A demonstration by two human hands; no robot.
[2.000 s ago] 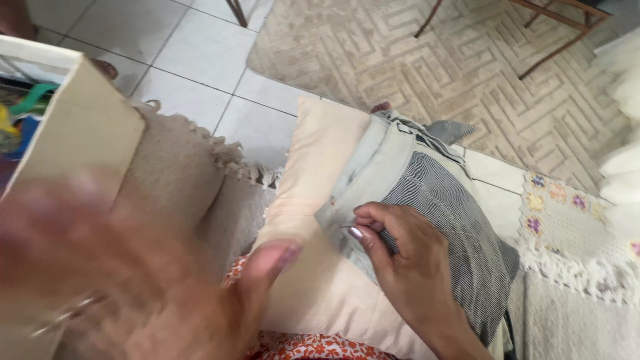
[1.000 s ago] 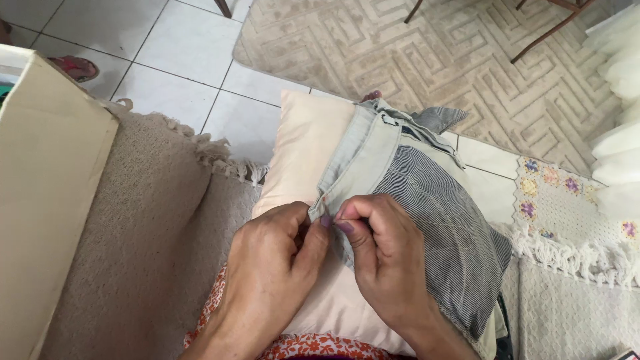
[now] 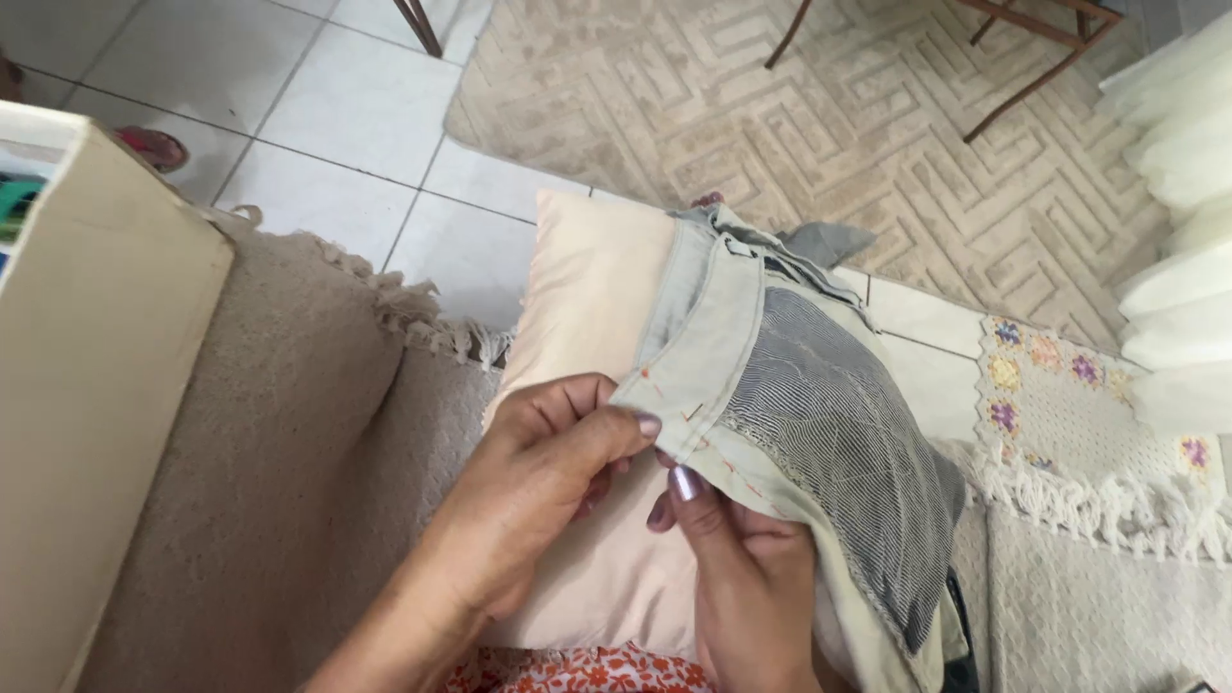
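Observation:
A pale denim garment (image 3: 717, 337), inside out with a striped cloth pocket lining (image 3: 837, 443), lies over a cream pillow (image 3: 587, 279) on the lap. My left hand (image 3: 539, 472) pinches the corner of its waistband between thumb and fingers. Just to the right and a little lower, my right hand (image 3: 741, 568) holds the edge of the same cloth, its thumb along the fabric. Short orange-red stitches (image 3: 695, 414) show on the waistband near both hands. No needle can be made out.
A cream box (image 3: 144, 318) with coloured items stands at the left on a sofa with a fringed woven cover (image 3: 279, 404). Beyond are white floor tiles (image 3: 356, 106), a patterned beige rug (image 3: 674, 96) and metal furniture legs (image 3: 1039, 87). A crocheted flower cloth (image 3: 1059, 395) lies at right.
My left hand, blurred and away from the cloth at first, came to the waistband corner and now pinches it. My right hand has moved lower along the edge. More of the orange-red stitches shows now.

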